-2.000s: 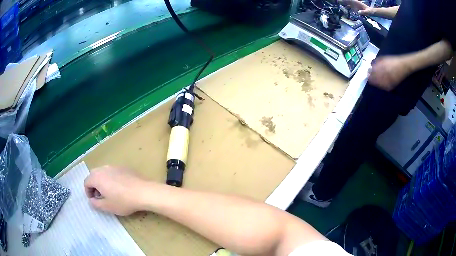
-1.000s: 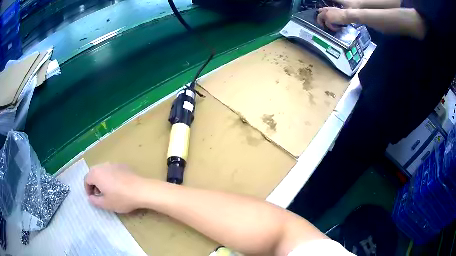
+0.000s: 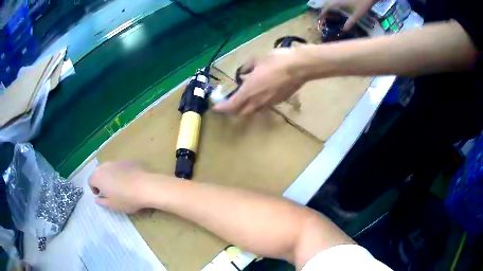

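Observation:
My right hand (image 3: 117,186) rests with curled fingers on the white ribbed foam sheet (image 3: 108,241). A small dark spot shows between thumb and fingers; whether it holds something is hidden. A small blurred skin-toned patch at the lower left edge may be part of my left hand; I cannot tell. The yellow-and-black electric screwdriver (image 3: 189,128) lies on the brown cardboard (image 3: 233,159) beyond my forearm, its cord running up. The clear screw bag (image 3: 55,204), full of silver pieces, lies left of my right hand.
Another person's hand (image 3: 267,82) reaches in from the right, holding a blurred whitish thing and dark cord near the screwdriver. Their other hand (image 3: 352,11) is at a dark unit (image 3: 333,27) near the scale (image 3: 393,16). Cardboard sheets (image 3: 32,90) stand at the left.
The other person's hands have moved from the scale over the cardboard with a dark unit and cord. The view has shifted slightly. My right hand stays on the foam.

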